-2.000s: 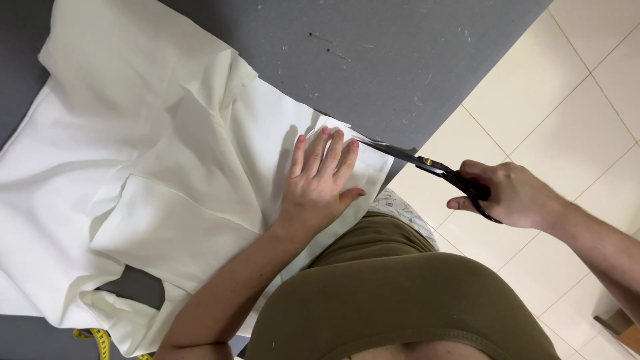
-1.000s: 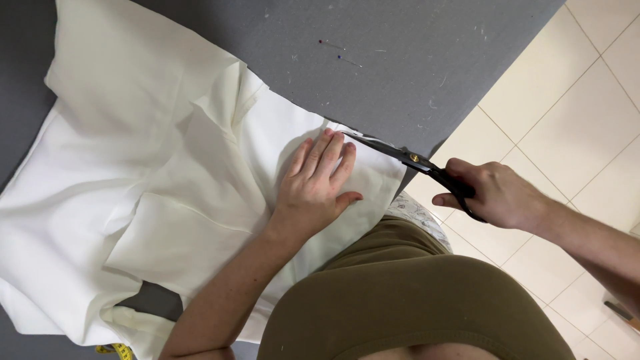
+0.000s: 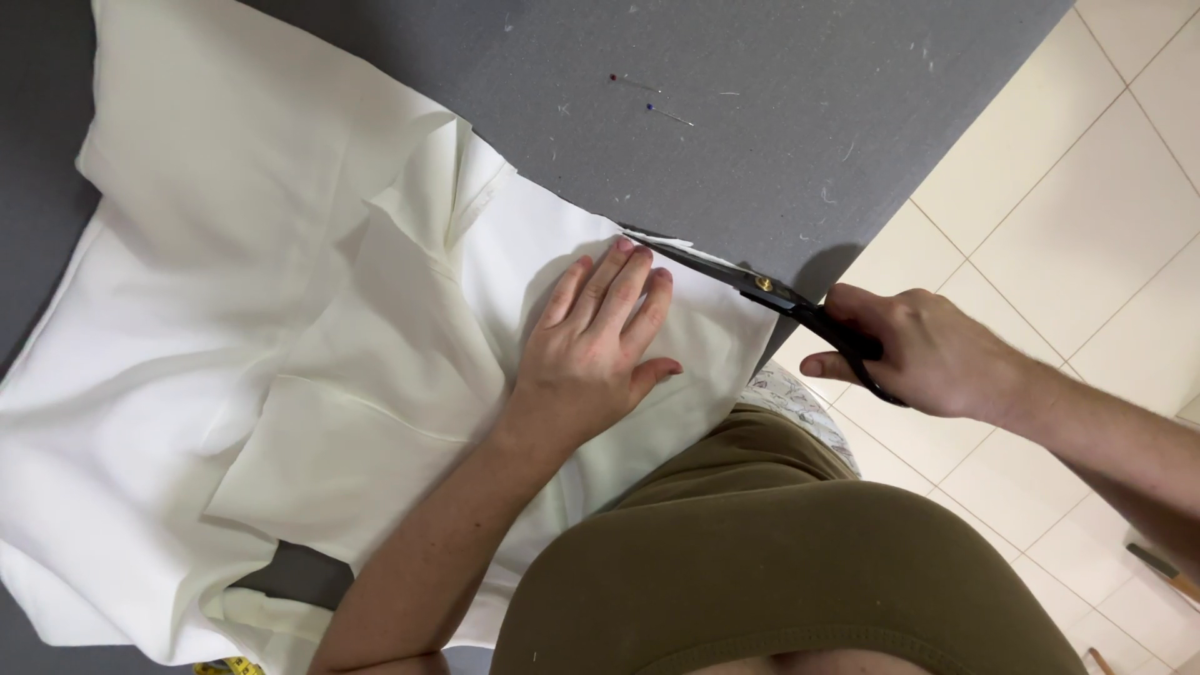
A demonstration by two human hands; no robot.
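White fabric (image 3: 375, 309) lies in folds over a grey table. My left hand (image 3: 600, 337) rests flat on it, palm down with fingers slightly apart, its fingertips close to the scissor tips. In my right hand (image 3: 919, 347) are black-handled fabric scissors (image 3: 763, 283), held by the handles, with the blades along the fabric's upper edge. The blades look nearly closed, and a narrow strip of the white edge shows along them. Part of the lower blade is hard to make out against the cloth.
Two pins, one with a red head (image 3: 613, 78) and one with a blue head (image 3: 650, 108), lie on the grey tabletop (image 3: 750, 169). A yellow tape measure (image 3: 230, 667) shows at the bottom left. Beyond the table's right edge is a tiled floor (image 3: 1059, 216).
The scissor blades have come closer together along the fabric edge. My left hand stays flat on the cloth, and my right hand still holds the handles.
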